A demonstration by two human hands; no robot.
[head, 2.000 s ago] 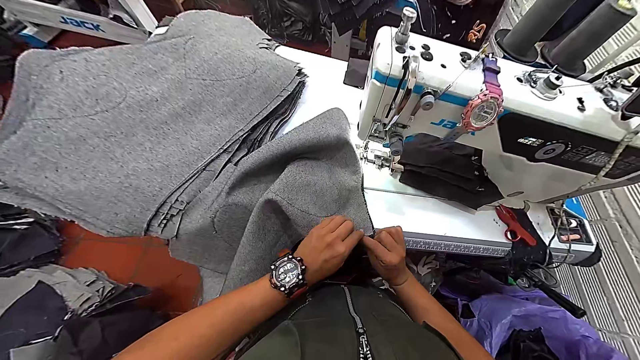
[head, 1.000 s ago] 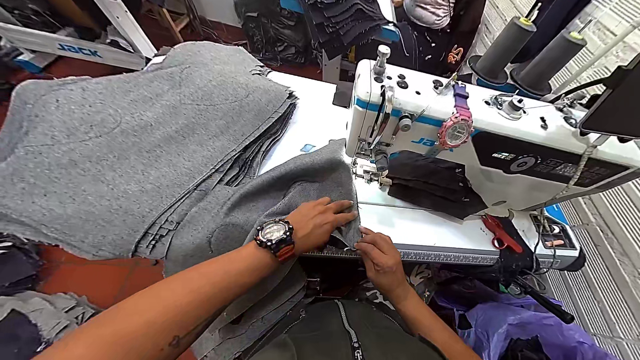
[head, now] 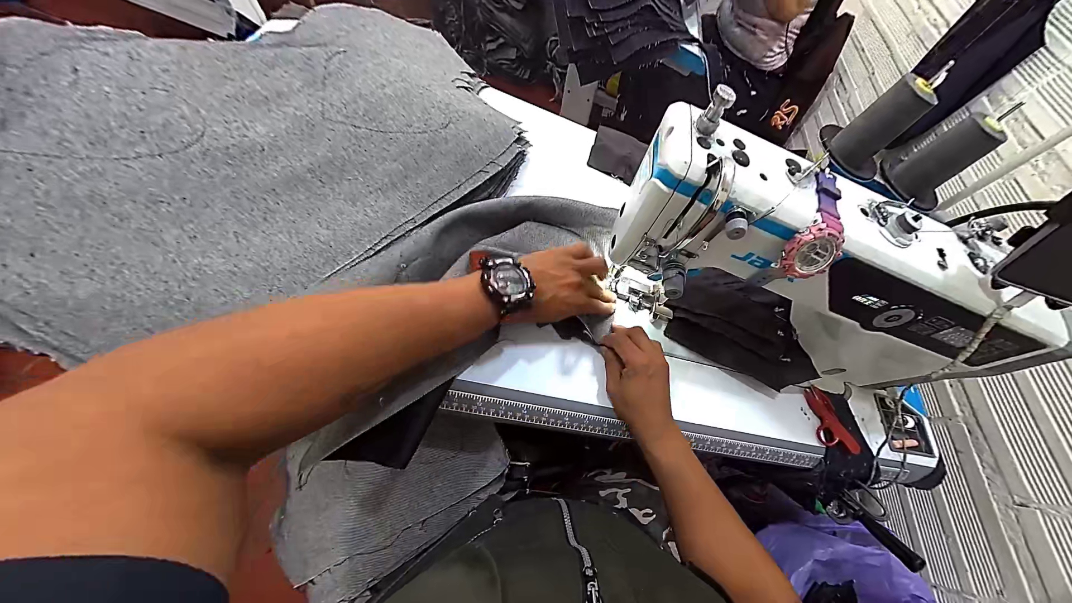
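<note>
Grey denim-like fabric (head: 536,213) runs up to the presser foot (head: 641,293) of a white Jack sewing machine (head: 737,209). My left hand (head: 565,285), with a black wristwatch, lies palm down on the fabric just left of the presser foot; its fingertips bend toward the needle area. The near edge of the fabric is pinched in my right hand (head: 636,368), slightly in front of the foot. Part of the cloth is folded and hangs over the table's front edge. The needle itself cannot be made out.
A large stack of grey fabric pieces (head: 209,167) covers the table's left side. Folded black fabric (head: 737,335) lies under the machine arm. Red-handled snips (head: 829,423) rest at the right front edge. Thread cones (head: 883,126) stand behind, and a pink wristwatch (head: 812,249) hangs on the machine.
Both hands have moved with the fabric edge away from the table's front edge, up to the presser foot. The left arm now reaches farther across the cloth. The view has shifted closer to the machine.
</note>
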